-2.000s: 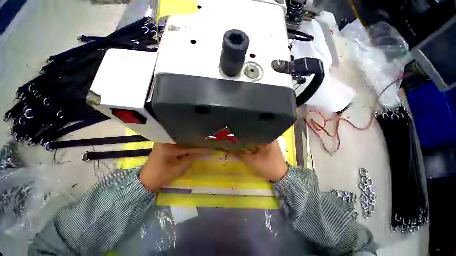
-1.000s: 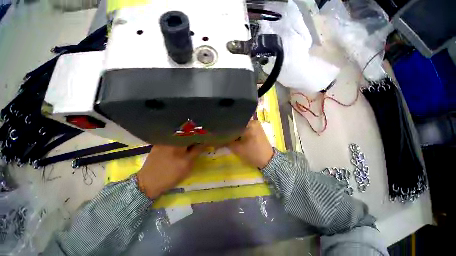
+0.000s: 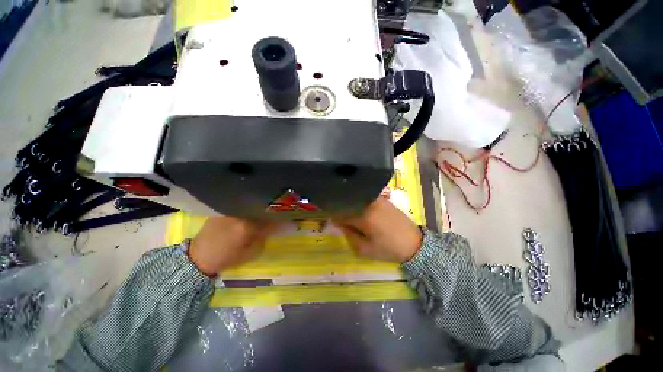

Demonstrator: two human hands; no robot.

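Observation:
The white sewing machine head with a dark grey front cover fills the upper middle. My left hand is at its lower left edge and my right hand at its lower right edge, both bare, over the yellow-taped work plate. The fingertips of both hands are blurred or hidden under the head, so I cannot tell what they hold. A small orange-brown piece shows between the hands. Black straps with silver ring ends lie in a tangled heap left of the machine.
Silver D-rings lie clustered at right. A bundle of ringed black straps lies at the far right. A red cord and white sheet are right of the head. A clear plastic bag is at lower left.
The view has shifted. The front strap that lay left of the work plate, running toward my left hand, no longer shows there. My hands are farther apart than one second ago.

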